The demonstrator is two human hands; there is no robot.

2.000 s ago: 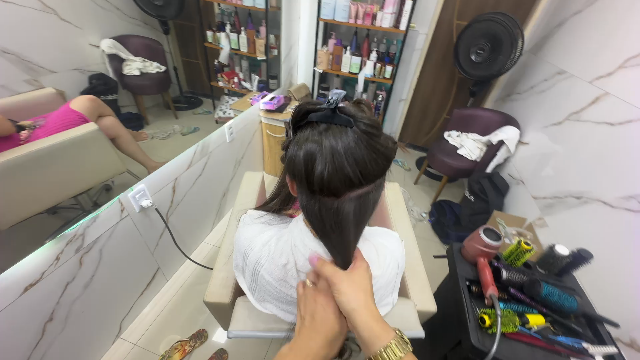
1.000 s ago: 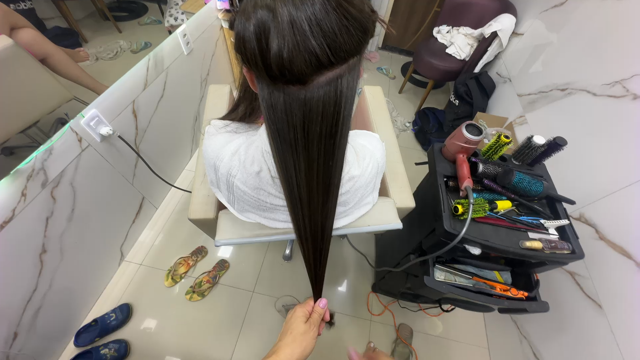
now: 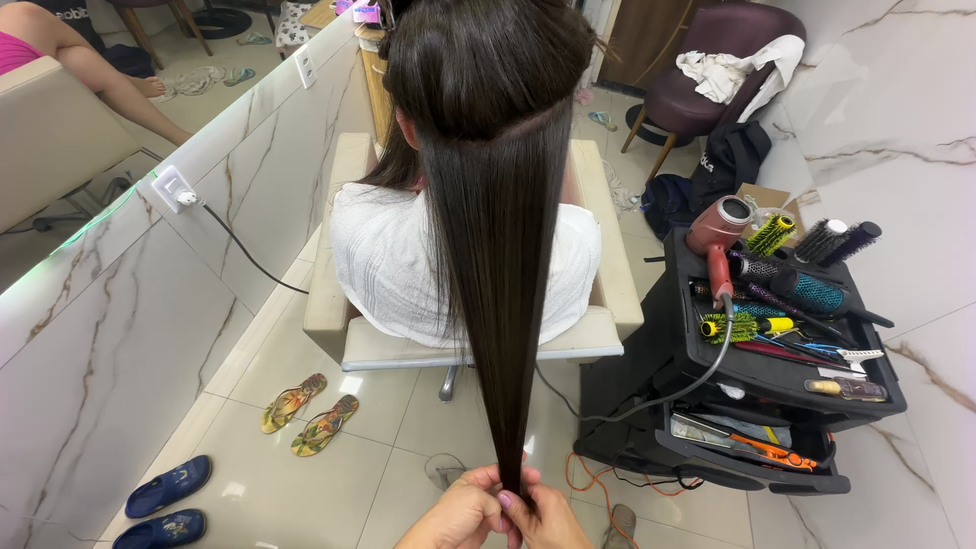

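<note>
A person with long dark straight hair (image 3: pixel 496 229) sits facing away in a cream salon chair (image 3: pixel 618 252). A white towel (image 3: pixel 389 267) covers the shoulders. The upper hair is gathered above a horizontal parting, and the loose lower section is drawn toward me, narrowing to its ends. My left hand (image 3: pixel 469 507) and my right hand (image 3: pixel 543 512) pinch those ends side by side, their fingers close together. The tips of the hair are partly hidden by my fingers.
At right, a black trolley (image 3: pixel 686 358) holds a red hair dryer (image 3: pixel 719 236), round brushes (image 3: pixel 810 292) and clips. The dryer's cord loops toward the chair. Flip-flops (image 3: pixel 324 425) and blue clogs (image 3: pixel 169 486) lie on the floor, left. A mirror (image 3: pixel 221 46) and a plugged-in cable (image 3: pixel 244 248) line the left wall.
My hands have moved from near the person's back down to the hair's ends. One second ago only my left hand held them; now both do. The view has tilted down.
</note>
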